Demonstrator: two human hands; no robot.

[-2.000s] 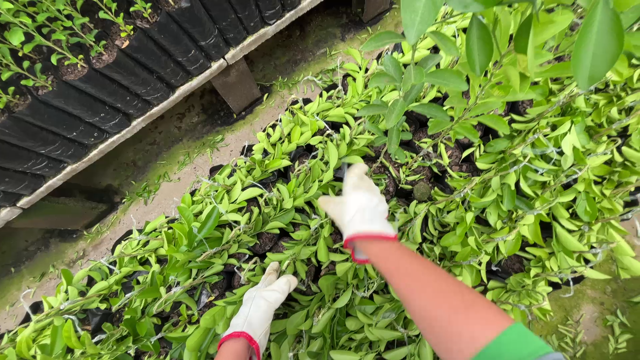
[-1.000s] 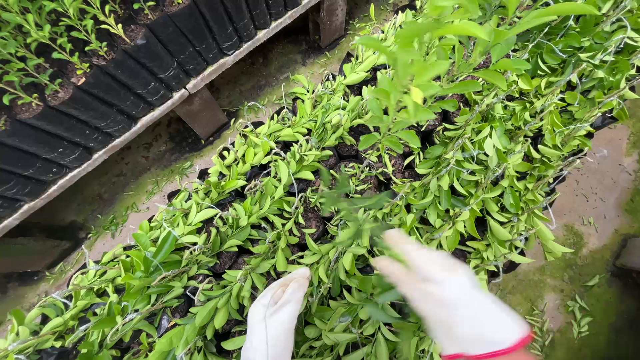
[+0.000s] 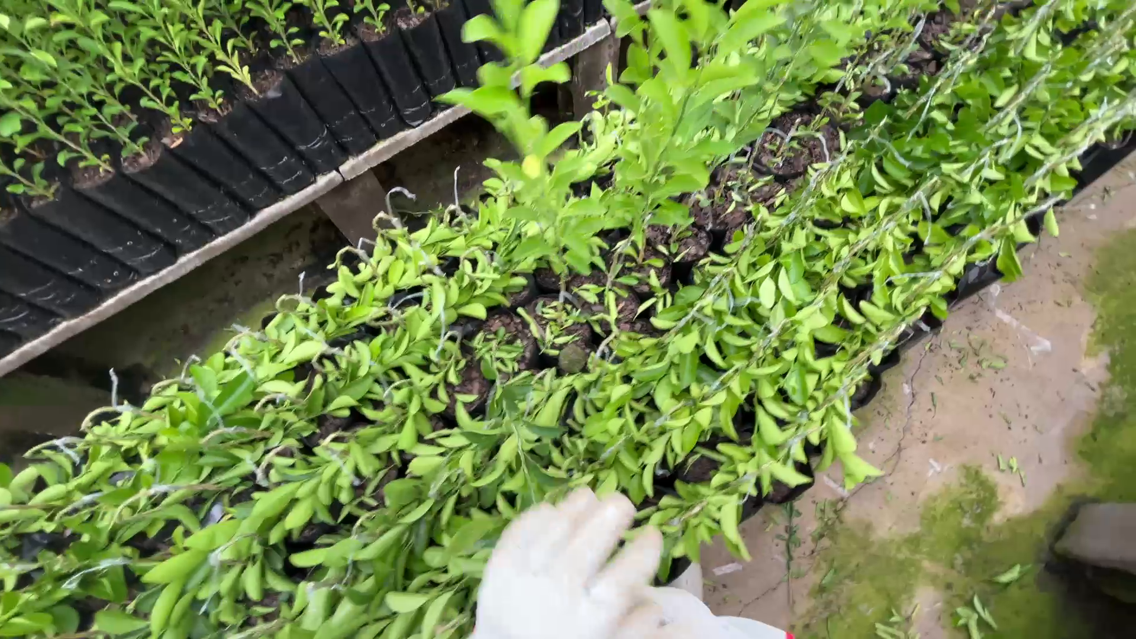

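Observation:
My left hand (image 3: 555, 577), in a white glove, is at the bottom centre, over the leafy stems of the near potted plants (image 3: 355, 532). Its fingers are bent and blurred, and their undersides are hidden. Close against it on the right, my right hand (image 3: 710, 617) shows only as a strip of white glove with a bit of red cuff; its fingers are hidden. Beyond the hands, small plants in black bags lie bent over in rows, with pale ties along their stems. A few taller upright shoots (image 3: 568, 204) rise from the middle, beside bags of bare dark soil (image 3: 506, 333).
At the upper left, a raised bed with a concrete edge (image 3: 257, 222) holds upright seedlings in black bags (image 3: 293, 124). A concrete floor (image 3: 958, 417) with green moss and leaf scraps runs along the right. A dark block (image 3: 1100, 537) sits at the lower right edge.
My right hand has drawn back from among the plants to the bottom edge, beside my left hand. The two hands were apart before and now overlap in view.

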